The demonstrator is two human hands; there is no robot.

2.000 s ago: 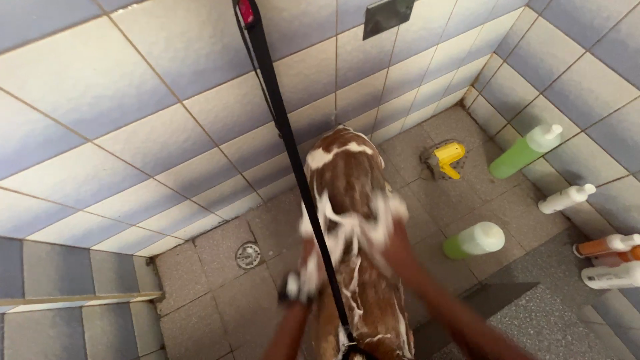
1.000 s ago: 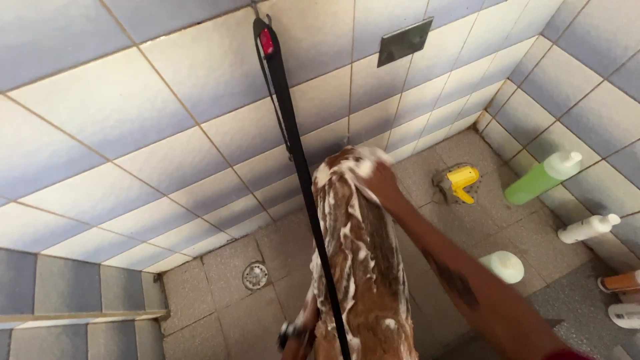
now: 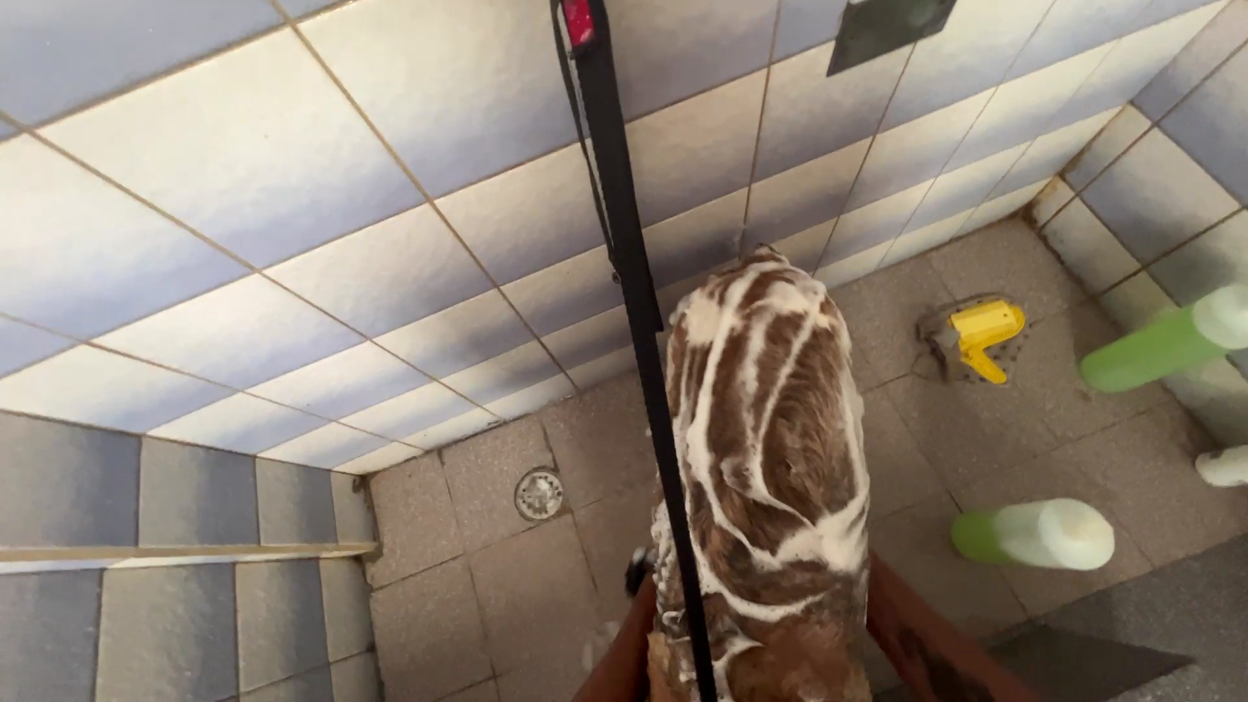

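Note:
A wet, brown-furred animal, seemingly a dog (image 3: 780, 419), stands on the floor with white lather in streaks over its back. A black strap (image 3: 663, 429) with a red part at its top runs down over the animal's left side. My left forearm (image 3: 624, 648) reaches up along the animal's left flank, with a dark band at the wrist; my left hand is hidden behind the body. On the other side my right forearm (image 3: 936, 639) comes in from below, and the animal's flank hides my right hand. What either hand touches cannot be seen.
A yellow plastic tool (image 3: 987, 336) lies on the tiled floor at the right. Near it stand a green bottle with a white top (image 3: 1150, 351), a green and white bottle (image 3: 1033, 534) and a white bottle (image 3: 1224, 466). A round drain (image 3: 539, 493) lies left. Tiled walls (image 3: 390, 195) enclose the area.
My right hand, on the lathered fur at the far end of the animal a second ago, has moved back and down to the right flank, out of sight. The view has moved closer.

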